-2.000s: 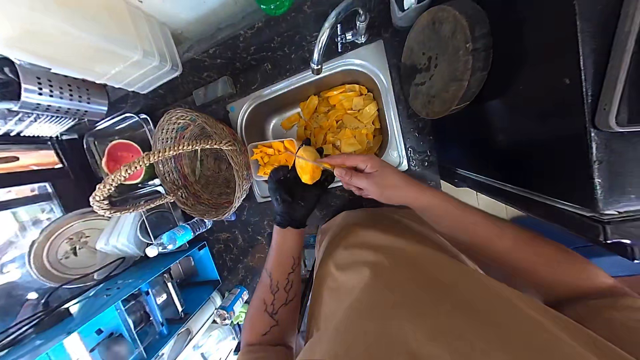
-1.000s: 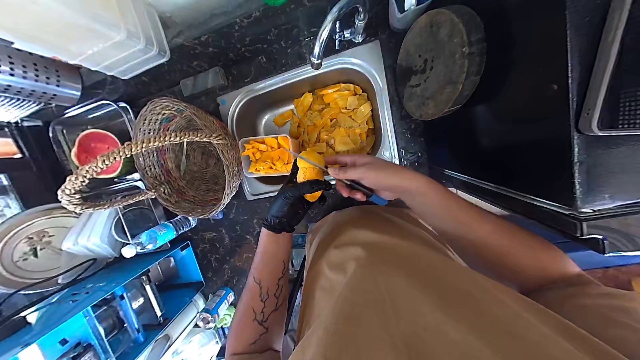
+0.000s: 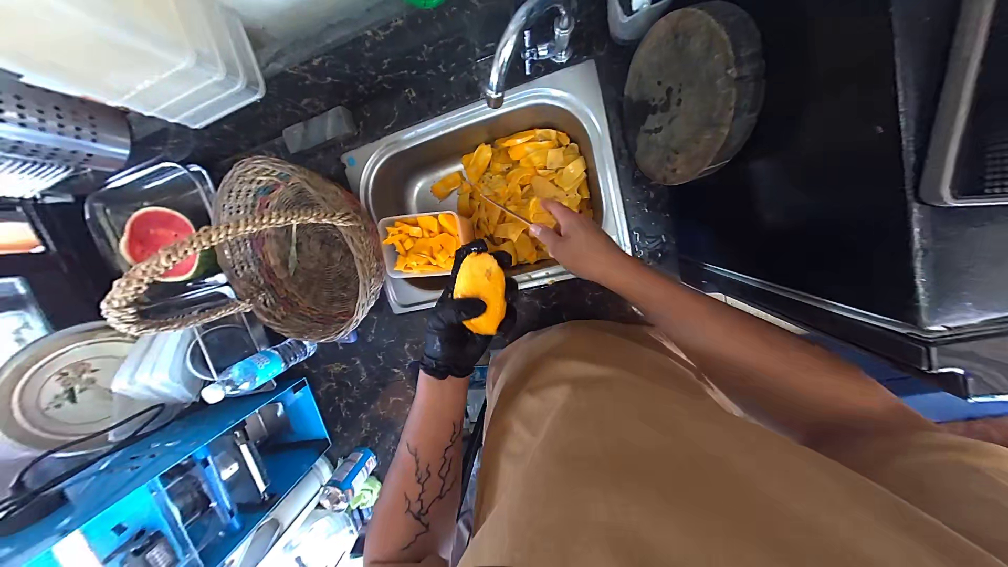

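My left hand [image 3: 459,319], in a black glove, holds a peeled yellow mango [image 3: 481,293] just in front of the sink's near edge. My bare right hand [image 3: 579,242] grips a knife, its thin blade [image 3: 501,206] pointing up and left over a heap of mango peels [image 3: 543,177]. The peels lie in the stainless steel sink [image 3: 405,173]. Beside the mango, a white plastic tub [image 3: 387,260] holds cut mango pieces [image 3: 425,242] at the sink's left corner. Part of the knife handle is hidden by my fingers.
A wicker basket [image 3: 315,283] with a braided handle stands left of the sink, near a cut watermelon [image 3: 161,240]. The faucet [image 3: 504,59] arches over the sink's far edge. To the right lies a round wooden board [image 3: 681,94]. A water bottle [image 3: 256,372] lies at left.
My right hand and the knife have moved away from the mango, to over the peels in the sink. The mango stays in my left hand, now apart from the blade.
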